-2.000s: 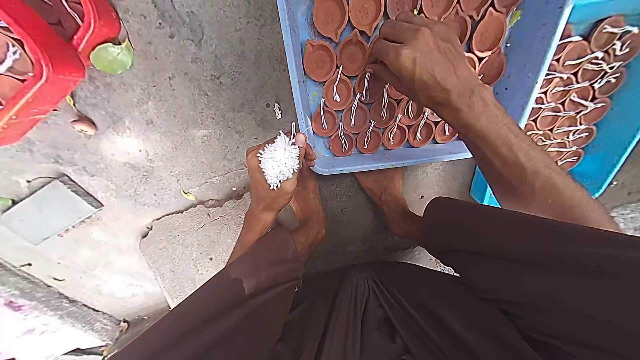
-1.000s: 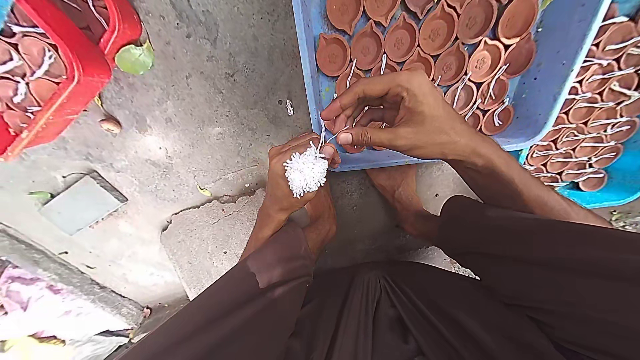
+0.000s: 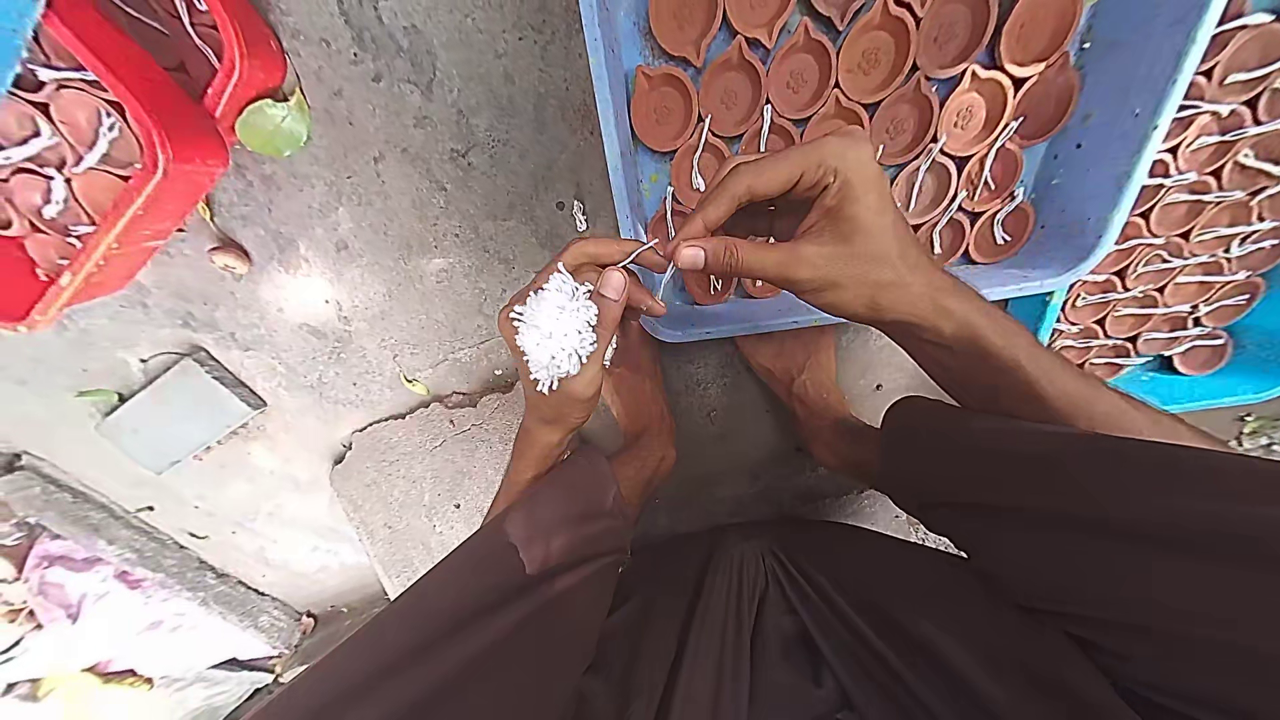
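My left hand point(image 3: 570, 320) grips a bundle of white cotton wicks point(image 3: 556, 330), whose cut ends face up. One wick sticks out toward my right hand point(image 3: 790, 230), whose thumb and index finger pinch a thin white wick point(image 3: 668, 275) over the near left corner of a blue plastic tray point(image 3: 740, 325). Rows of clay oil lamps point(image 3: 732, 88) fill much of the tray. The lamps nearer me hold white wicks, while those farther off are bare. My right hand hides some of the near lamps.
At the right, a turquoise tray point(image 3: 1190, 385) holds clay lamps with wicks. Red plastic trays point(image 3: 190, 150) with more such lamps stand at the upper left. A stone slab point(image 3: 430, 490), a square tile point(image 3: 182, 412) and a leaf point(image 3: 273, 125) lie on the concrete ground.
My right hand has come from over the lamps in the blue tray to beside my left hand, where it now pinches a wick. The left hand has kept the bundle.
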